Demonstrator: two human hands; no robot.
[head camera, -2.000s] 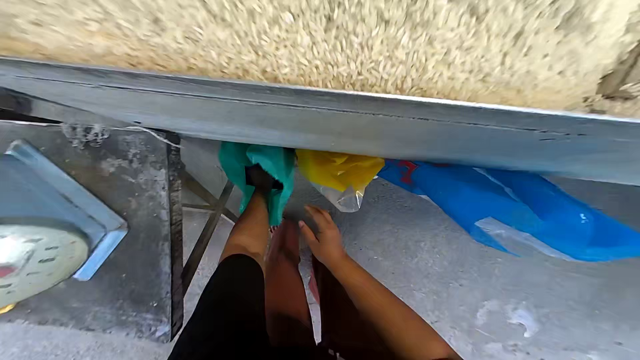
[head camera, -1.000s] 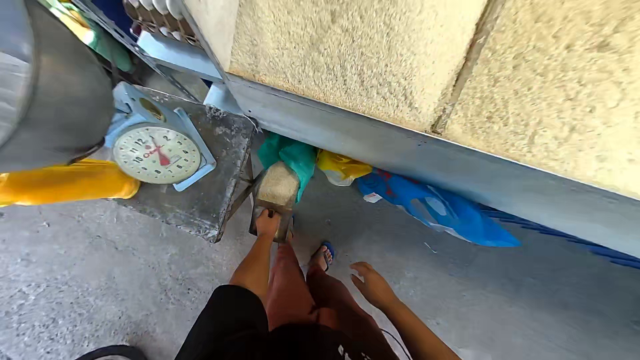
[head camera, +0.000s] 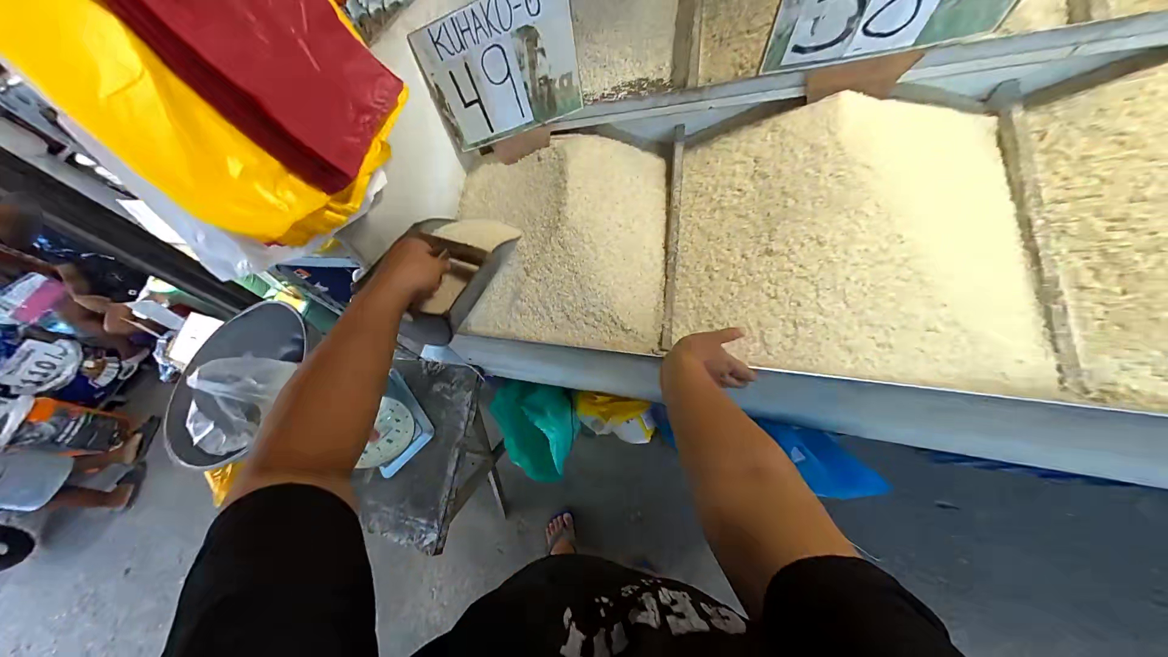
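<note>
My left hand (head camera: 422, 270) grips the handle of a metal scoop (head camera: 447, 310) filled with pale rice grains. The scoop is held over the left edge of the leftmost compartment, beside its heap of rice (head camera: 584, 246). My right hand (head camera: 712, 358) holds nothing; its fingers are spread over the front rim of the bin (head camera: 876, 388), by the middle rice heap (head camera: 849, 228). Below my left forearm a dial scale (head camera: 391, 431) is partly hidden on a dark table. A metal weighing pan (head camera: 301, 333) with a clear plastic bag (head camera: 228, 392) in it sits left of that forearm.
Wooden dividers (head camera: 673, 237) separate the heaps; price signs (head camera: 488, 68) stand behind. Yellow and red plastic bags (head camera: 274, 109) hang at upper left. Under the bin are a green bag (head camera: 537, 429), a yellow bag (head camera: 613, 411) and a blue bag (head camera: 821, 461). Other people are at far left.
My left hand has raised the rice-filled scoop from low beside the green bag to the bin's left edge. My right hand has moved up to the bin's front rim. The view has shifted strongly.
</note>
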